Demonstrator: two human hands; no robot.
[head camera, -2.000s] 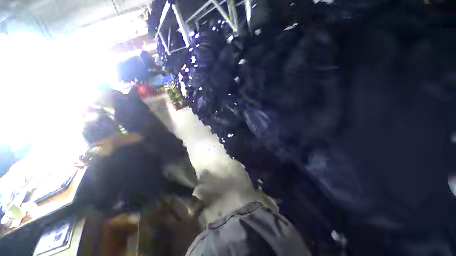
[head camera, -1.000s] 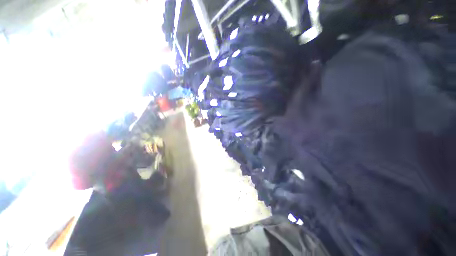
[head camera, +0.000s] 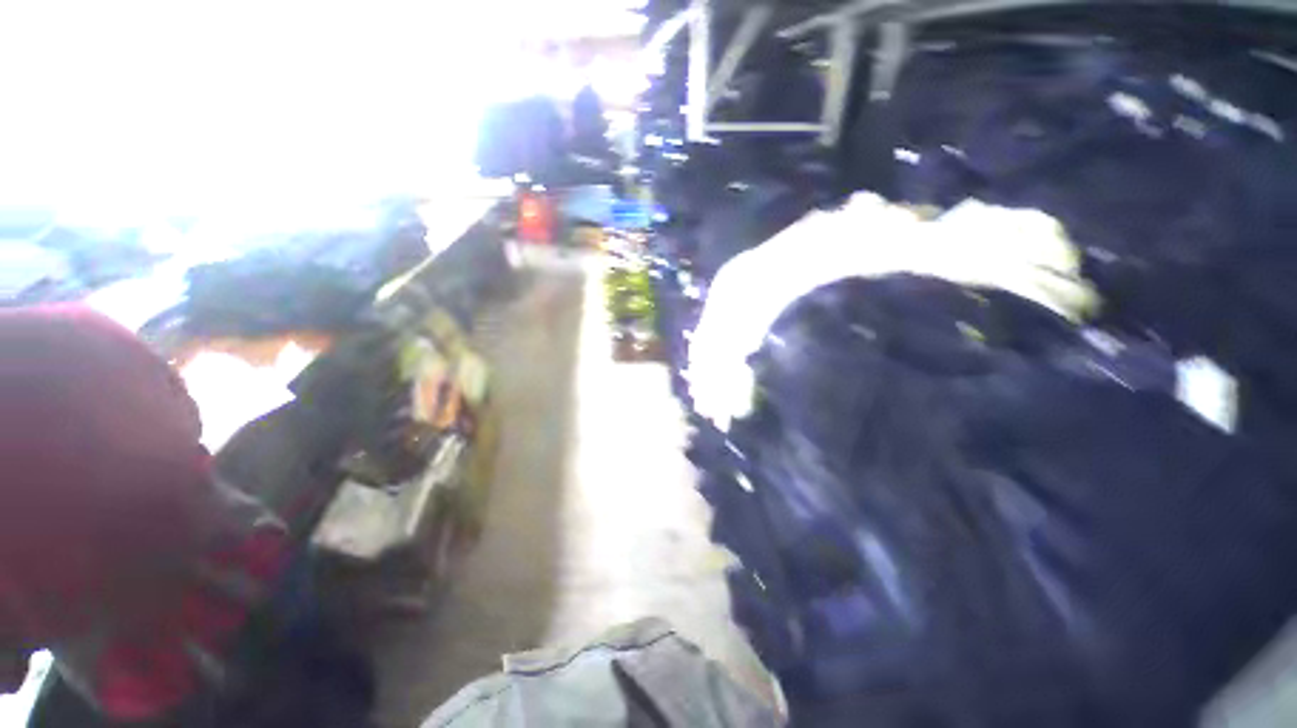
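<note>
Neither of my hands shows clearly in the head view. Nearest on the right is a large mass of dark navy garments (head camera: 967, 469), blurred, with small white spots like tags. A bright whitish band (head camera: 882, 242) curves over its top; I cannot tell what it is. A grey garment (head camera: 612, 683) shows in front of me at the bottom edge.
A concrete aisle (head camera: 626, 484) runs ahead. A person in red (head camera: 100, 498) is close on the left, beside cluttered tables. A pale box-like thing (head camera: 384, 519) stands at the aisle's left. A green plant-like thing (head camera: 632, 296) and a red object (head camera: 536, 216) are farther off.
The view has turned left and levelled. The person in red is now larger and closer at the left edge. The whitish band over the dark garments has come into view.
</note>
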